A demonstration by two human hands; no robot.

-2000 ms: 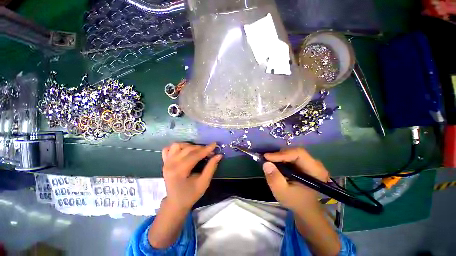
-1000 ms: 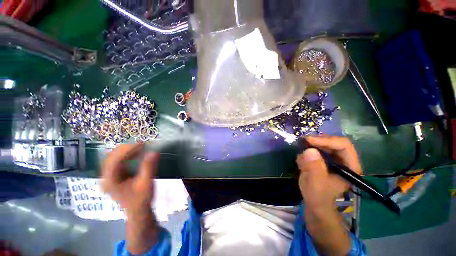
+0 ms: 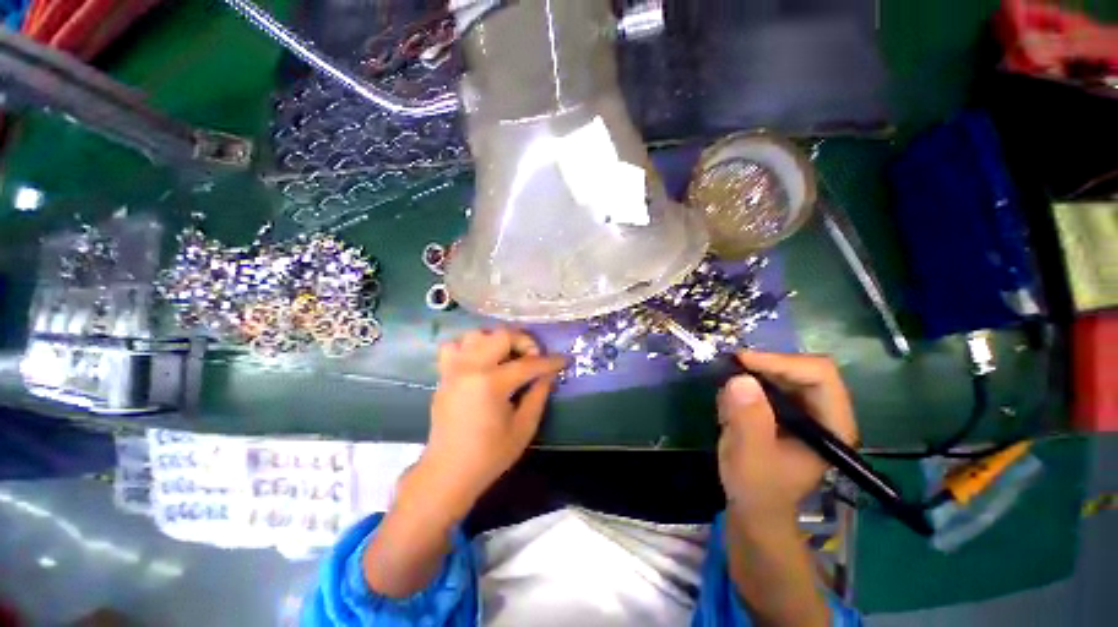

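Note:
My right hand (image 3: 785, 429) holds the black soldering iron (image 3: 846, 459), its tip end towards the small silver, gold and dark bits (image 3: 705, 306) on the purple mat (image 3: 638, 374). My left hand (image 3: 484, 404) is at the mat's left front part, thumb and forefinger close together beside some small bits. Whether anything is between those fingertips cannot be told. A thin silvery wire (image 3: 386, 381) runs along the bench to the left hand.
The translucent hood (image 3: 564, 245) stands over the mat. Left are two rings (image 3: 438, 295), a pile of ring parts (image 3: 276, 294) and a silvery box (image 3: 92, 370). Right are a round dish (image 3: 797, 184), a tweezer-like tool (image 3: 864, 276) and a blue box (image 3: 962, 233) with cables.
My left hand went left off the mat, fingers apart, and is now back at the mat's edge. My right hand moved right with the iron. The view has shifted somewhat.

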